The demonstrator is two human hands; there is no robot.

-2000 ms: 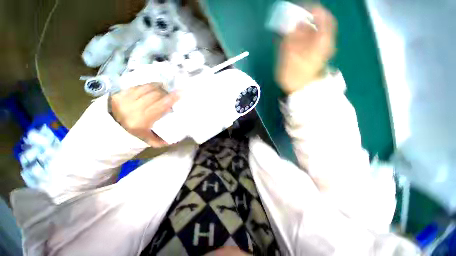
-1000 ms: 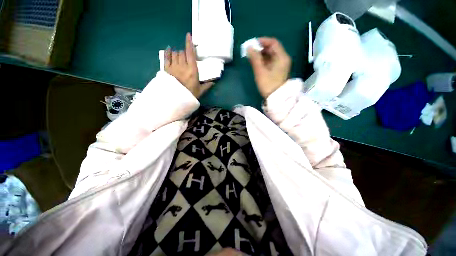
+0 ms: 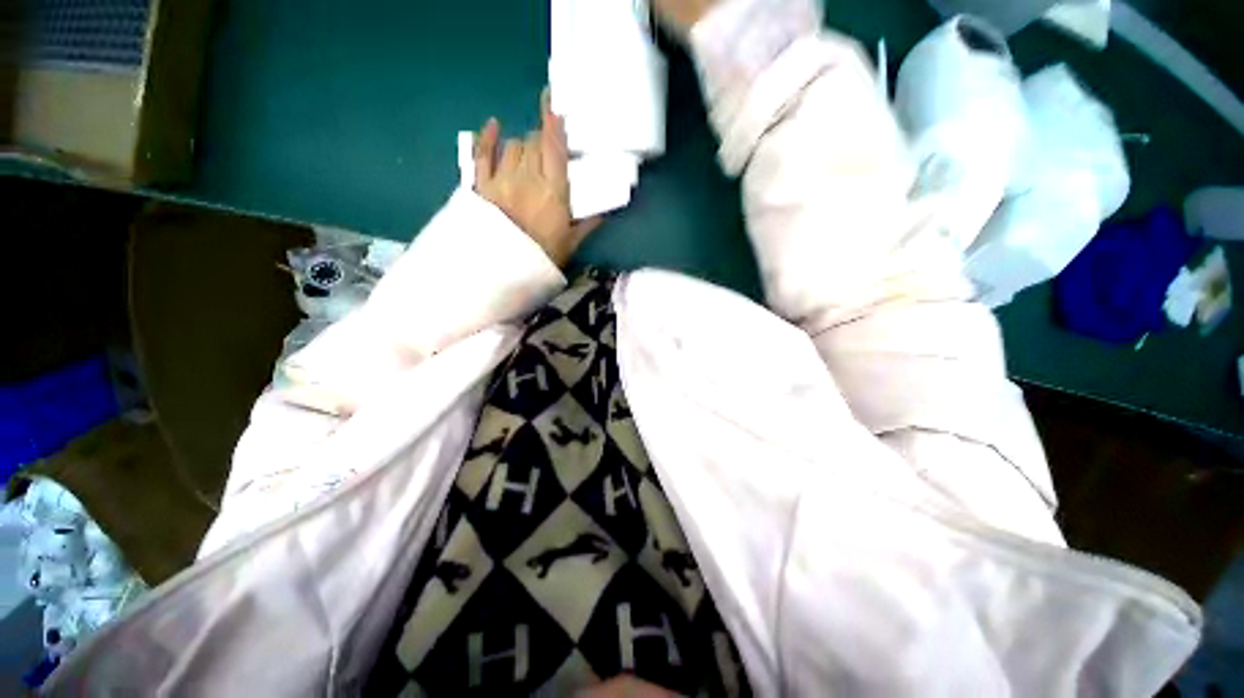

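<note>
A white security camera (image 3: 607, 89) lies on the green mat, its far end cut off by the top edge. My left hand (image 3: 532, 191) holds it at the near end, by the base plate, with fingers spread over the plate. My right hand (image 3: 682, 11) is at the top edge beside the camera's far end, mostly cut off. Its fingers are out of the picture, so whether it holds the white wipe is hidden.
More white security cameras (image 3: 962, 130) stand on the right. A dark blue cloth (image 3: 1121, 280) and a crumpled white scrap (image 3: 1201, 291) lie beyond them. A shallow tray box (image 3: 164, 102) is at far left. Loose cameras show below the bench edge.
The camera that was in my left hand over the parts carton is now on the mat. My right hand has since moved forward along the camera to the top edge.
</note>
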